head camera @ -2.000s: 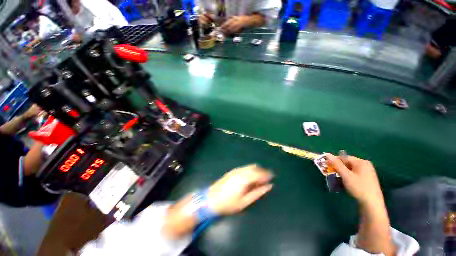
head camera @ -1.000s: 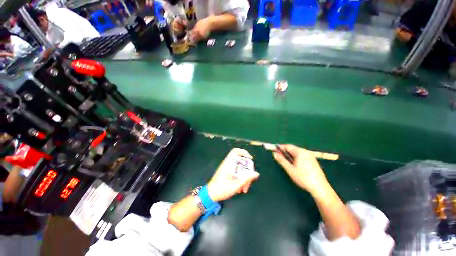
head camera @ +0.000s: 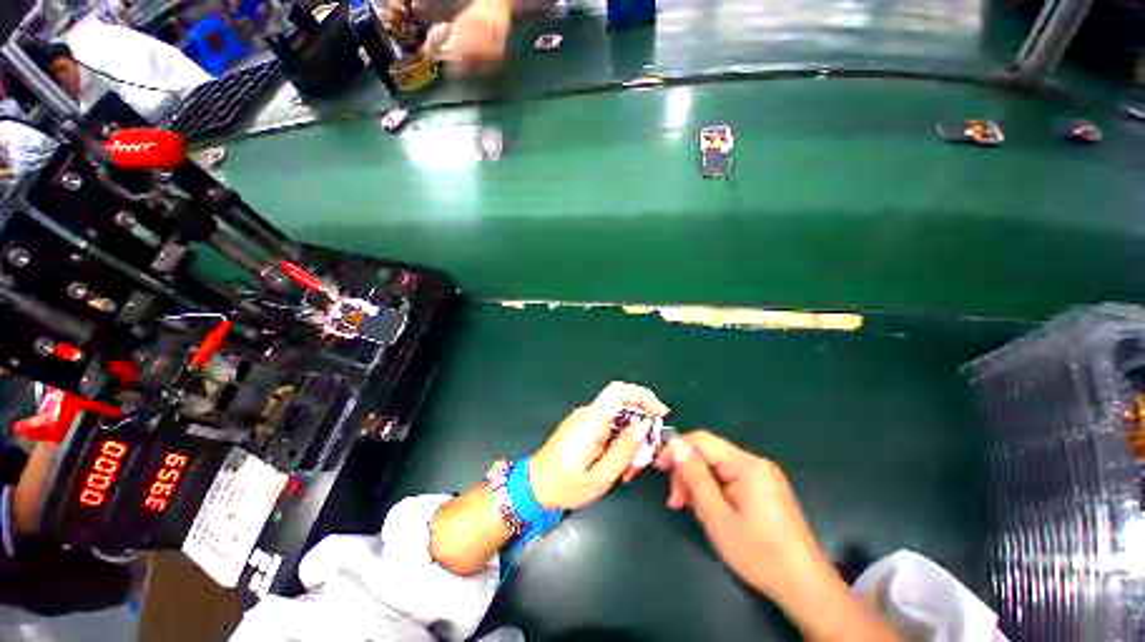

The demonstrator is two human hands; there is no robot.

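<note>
A small white housing with dark parts inside [head camera: 644, 439] is held in the fingers of my left hand [head camera: 590, 452], above the dark green bench. My right hand [head camera: 741, 502] is close on its right, thumb and fingertips pinched at a small light-coloured piece or tool tip [head camera: 667, 436] at the housing's edge. What exactly the right fingers hold is too small to tell. Both hands are bare, and a blue band is on my left wrist.
The black fixture [head camera: 339, 414] with red handles and digital readouts stands at left, a unit [head camera: 373, 321] in its nest. Clear trays [head camera: 1067, 439] are stacked at right. Several units, one with a dark screen [head camera: 716, 151], lie on the green belt [head camera: 565, 238]. Another person's hand [head camera: 480, 31] is beyond.
My right hand has laid down the unit it held; one with a screen now lies on the belt. My left hand has taken a white housing, and both hands have come together at it.
</note>
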